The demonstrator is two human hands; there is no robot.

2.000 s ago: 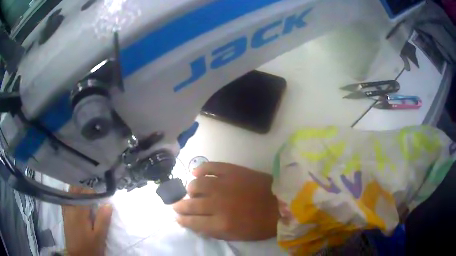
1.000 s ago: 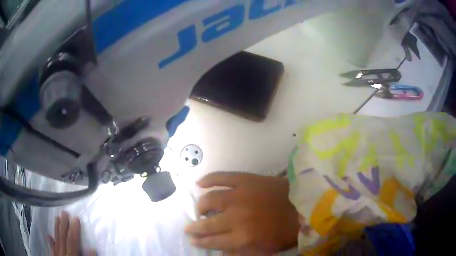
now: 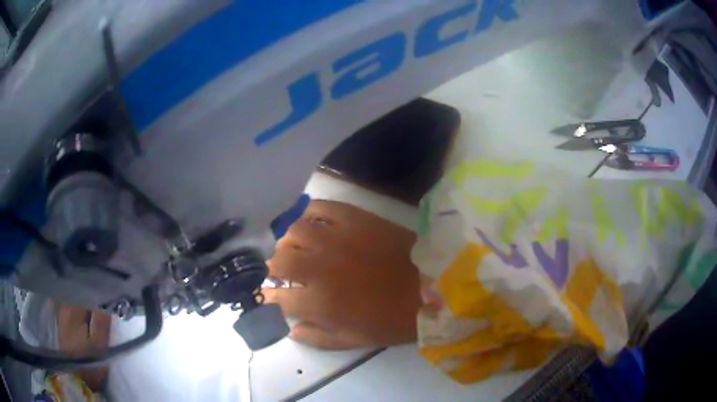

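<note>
A white fabric piece lies under the sewing machine head, washed out by the bright lamp. My right hand is beside the needle area, palm down, its fingertips partly behind the small dark block. Whether it grips anything is hidden. My left hand is at the far left, partly hidden behind the machine's parts and dark cable; its fingers are not clear. The needle and presser foot are lost in the glare. The large white machine head with blue "Jack" lettering fills the upper left.
A black smartphone lies on the bed behind my right hand. Two thread snips, one dark and one pink-and-blue, lie at the right. The tension knob juts out at the left. The bed's dark outline shows below my right hand.
My right hand has moved up and left, covering the round metal disc on the bed. My left hand has moved up and left behind the machine parts. The fabric no longer shows below my right hand.
</note>
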